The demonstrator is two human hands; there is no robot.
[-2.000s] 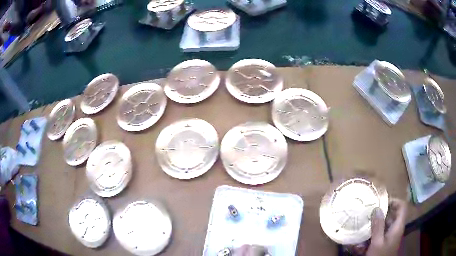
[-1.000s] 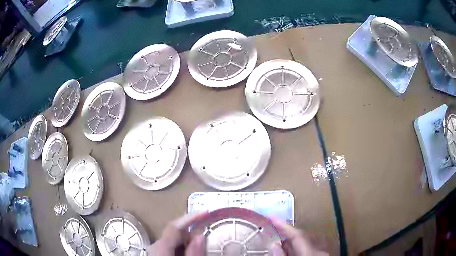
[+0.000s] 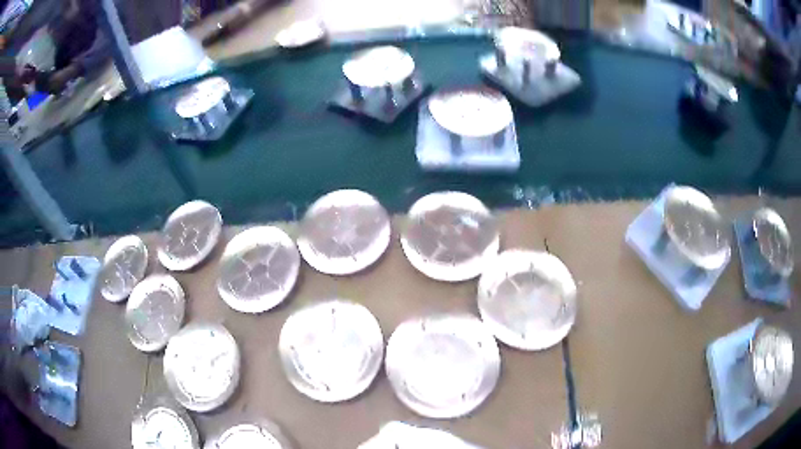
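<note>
Neither of my hands is in the picture. A bright white thing (image 3: 420, 437) is cut off by the bottom edge at the centre; I cannot tell what it is. Just above it lie two pale round plates, one on the right (image 3: 443, 364) and one on the left (image 3: 331, 351). Another ribbed round plate (image 3: 527, 299) lies right of them. Several more round plates, such as this one (image 3: 202, 367), spread over the bench to the left and back.
Base-and-disc assemblies (image 3: 652, 263) stand on the brown bench's (image 3: 632, 351) right side. Square bases with posts (image 3: 73, 294) lie at the far left. More assemblies (image 3: 467, 140) sit on the green belt (image 3: 299, 131). Shiny tape (image 3: 577, 431) sticks to the bench.
The view has tilted up, showing more of the belt. Both hands and the disc they held over the square base have left the picture.
</note>
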